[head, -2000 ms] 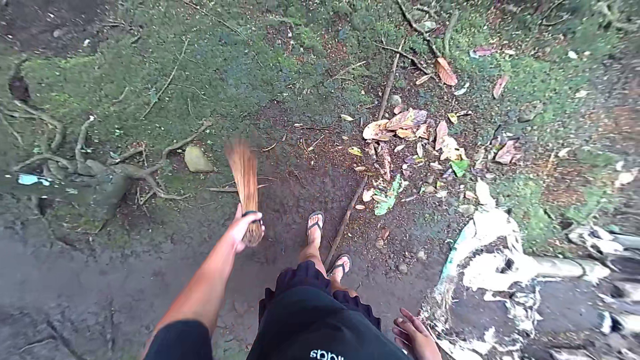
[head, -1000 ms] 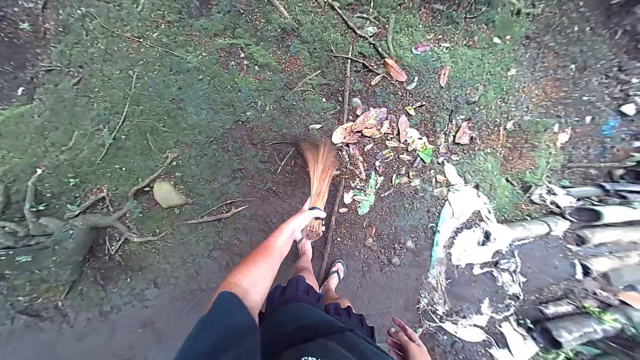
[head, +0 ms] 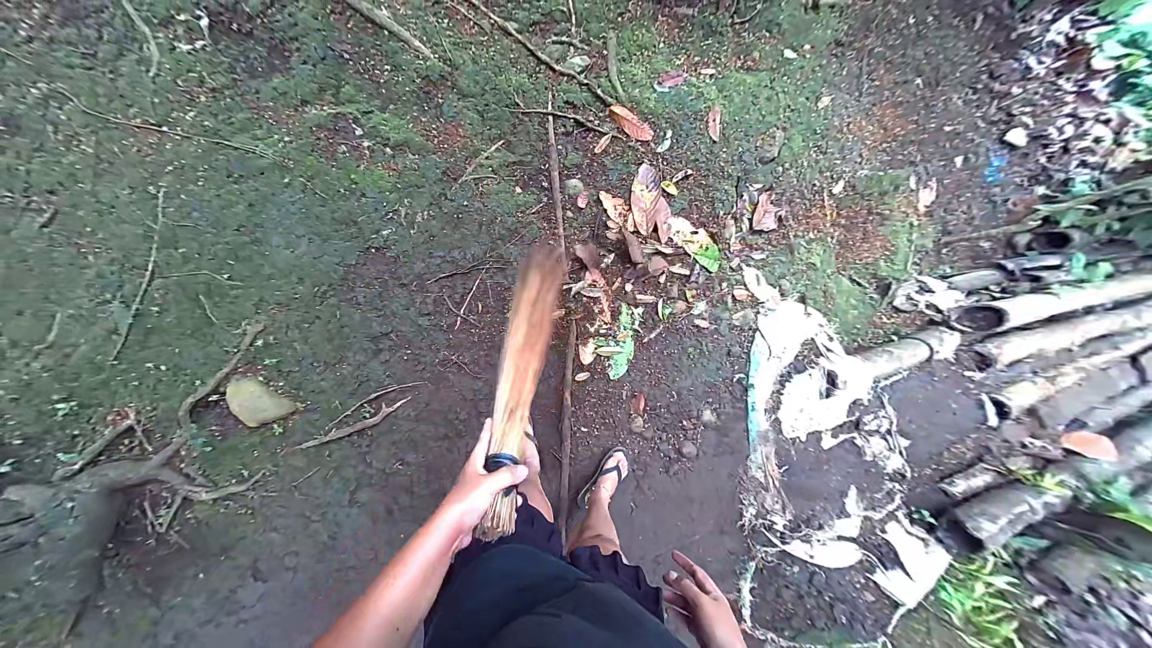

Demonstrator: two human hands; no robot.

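Note:
My left hand [head: 484,481] grips a stick broom [head: 526,351] by its dark-banded lower end; the bristles point away from me and their tips are blurred. Just right of the tips lies a pile of dry and green leaves [head: 650,211], with a torn green leaf [head: 621,346] closer to me. A long thin stick [head: 566,405] runs along the ground between the broom and the leaves. At the lower right my right hand [head: 700,598] hangs with nothing in it, its fingers apart.
Tattered white sacking [head: 796,360] lies on the soil to the right, beside stacked bamboo poles [head: 1071,301]. On the left are a stone [head: 258,401] and exposed tree roots [head: 153,472]. A sandaled foot [head: 607,477] stands right of the long stick. Mossy ground stretches ahead.
Two seconds ago the broom was well left of the long stick; it has moved right, close to the stick and the leaf pile. Several leaves in the pile have shifted. The view has moved right.

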